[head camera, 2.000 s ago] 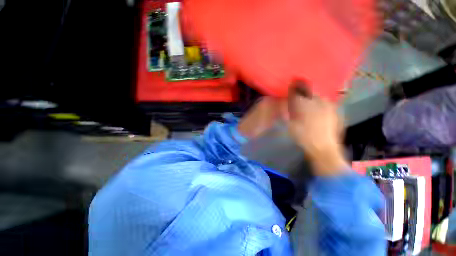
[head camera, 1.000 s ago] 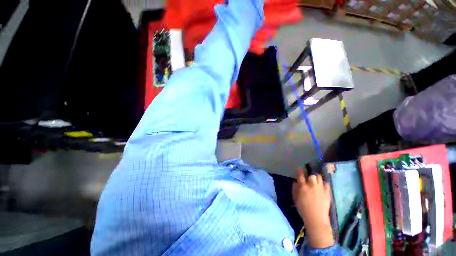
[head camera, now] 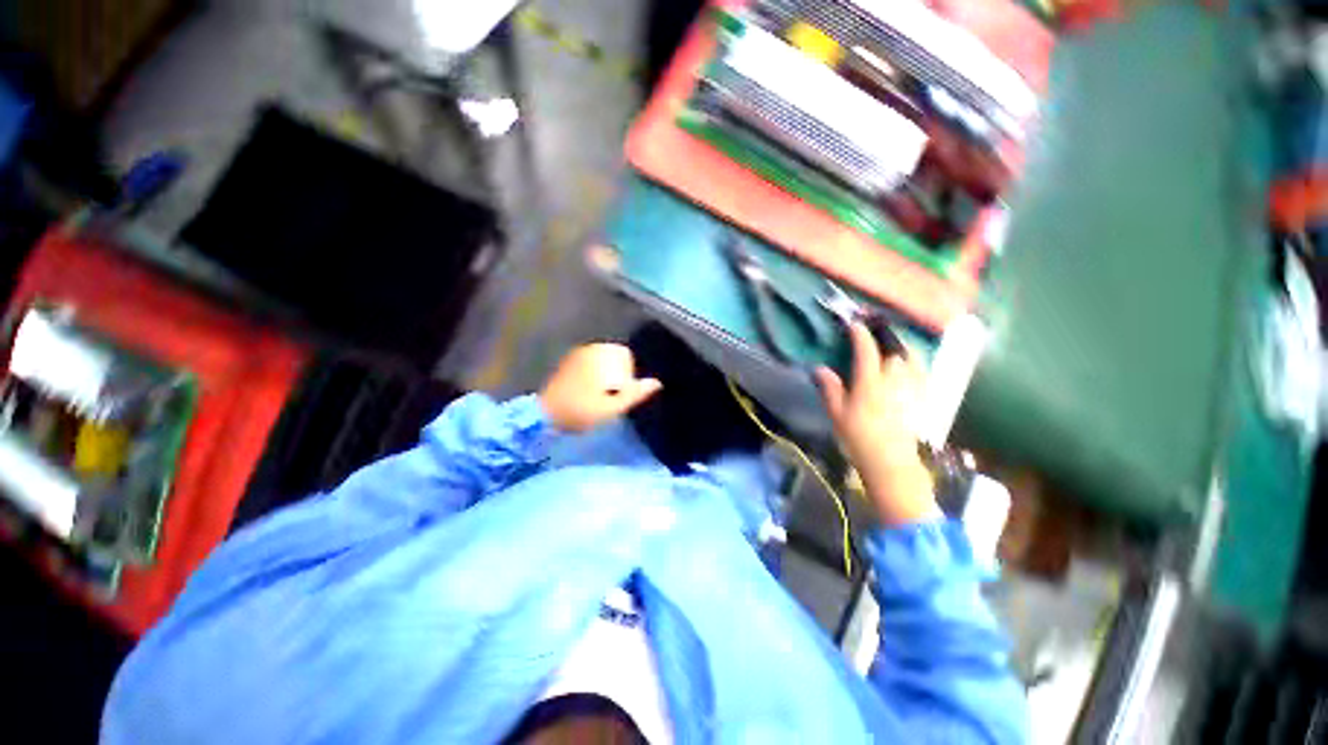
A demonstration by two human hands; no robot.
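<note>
A populated circuit board (head camera: pixel 823 109) with white-silver bars, a yellow block and dark red parts lies on a red-orange foam pad (head camera: pixel 685 157) on the side bench. A dark-handled tool (head camera: pixel 787 317) lies on the bench's blue-green edge. A second dark tool (head camera: pixel 883 335), blurred, lies at my right fingertips. My right hand (head camera: pixel 881 415) is over the bench edge, fingers apart; its contact with the tool is unclear. My left hand (head camera: pixel 594 387) is curled in front of my body, away from the bench, with nothing visible in it.
Another populated board (head camera: pixel 102 444) lies on a red sheet (head camera: pixel 219 386) at the left. A black panel (head camera: pixel 342 226) is beside it. A green conveyor belt (head camera: pixel 1114 248) runs at the right. A stool (head camera: pixel 459 29) stands at the back. A yellow cord (head camera: pixel 830 488) hangs near my lap.
The view has turned toward the side bench. My left hand has come back from the red sheets to my front. My right hand has moved over the bench to the tools.
</note>
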